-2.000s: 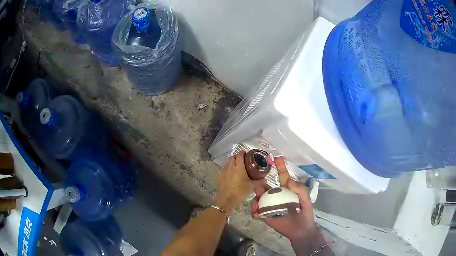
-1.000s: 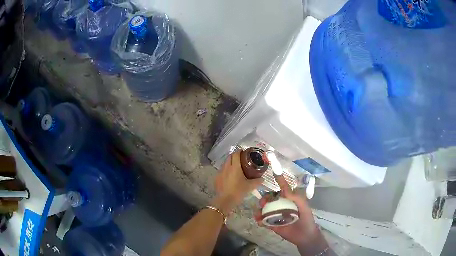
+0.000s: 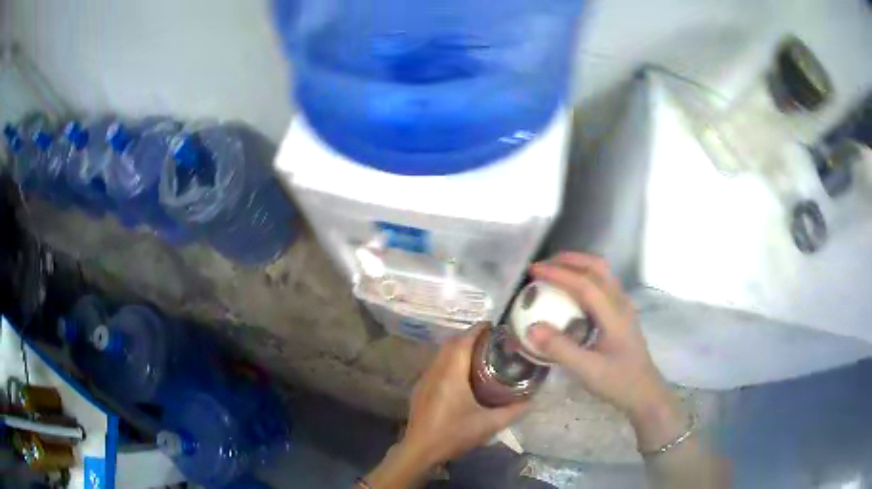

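Observation:
My left hand (image 3: 447, 406) is closed around the brown-mouthed cup (image 3: 502, 377), whose open metal-rimmed mouth faces up. My right hand (image 3: 607, 349) holds the cream lid (image 3: 547, 313) with its brown rim, tilted at the upper right side of the cup's mouth. The lid overlaps part of the mouth; I cannot tell if they touch. The white water dispenser (image 3: 478, 226) stands just beyond my hands, with two taps on its front.
A big blue bottle (image 3: 430, 95) sits on the dispenser. Several blue water bottles (image 3: 258, 210) stand by the wall at left, and more (image 3: 206, 430) at lower left. Jars (image 3: 809, 225) stand on a white ledge (image 3: 708, 224) at right. The picture is blurred.
The view has swung right, so the dispenser now shows from the front. The cup has moved away from the taps. The lid has been brought from beside the cup up to its mouth.

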